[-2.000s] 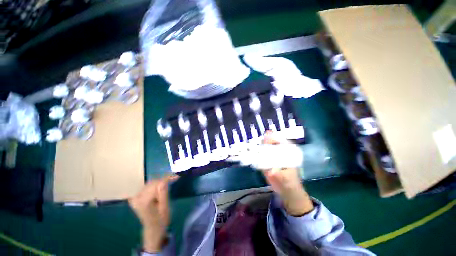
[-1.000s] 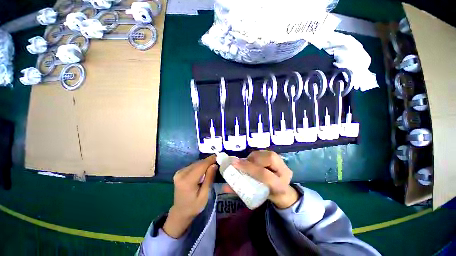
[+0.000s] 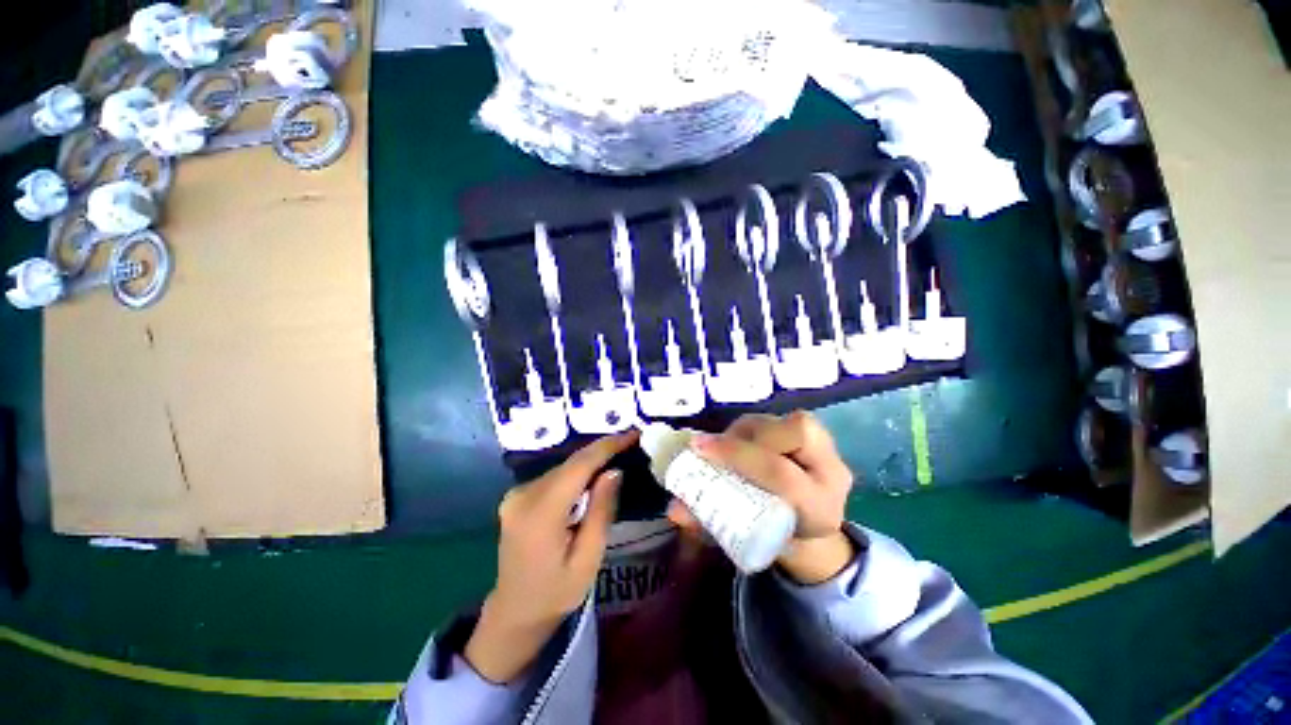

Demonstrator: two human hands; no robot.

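Note:
A row of several heating elements (image 3: pixel 694 269) lies on the black holding pad (image 3: pixel 566 213), rings away from me and white heads (image 3: pixel 741 378) towards me. My right hand (image 3: pixel 797 479) is shut on the whitish glue bottle (image 3: pixel 739 513), tilted with its nozzle pointing up-left, just below the heads left of the row's middle. My left hand (image 3: pixel 549 545) is left of the nozzle, its index fingertip close to the tip. A small whitish piece (image 3: pixel 579 506) shows between its thumb and fingers, mostly hidden; its kind is unclear.
A large clear bag of white parts (image 3: pixel 637 85) lies behind the pad, with crumpled white cloth (image 3: pixel 934 128) beside it. A cardboard sheet (image 3: pixel 213 411) with elements lies left. More elements (image 3: pixel 1158 340) lie under a tan cardboard cover (image 3: pixel 1225 255) at right.
The bottle is upright-tilted in my right hand, its nozzle now nearer the second and third heads instead of the first. Both hands have come together since the earliest frame. The view has shifted.

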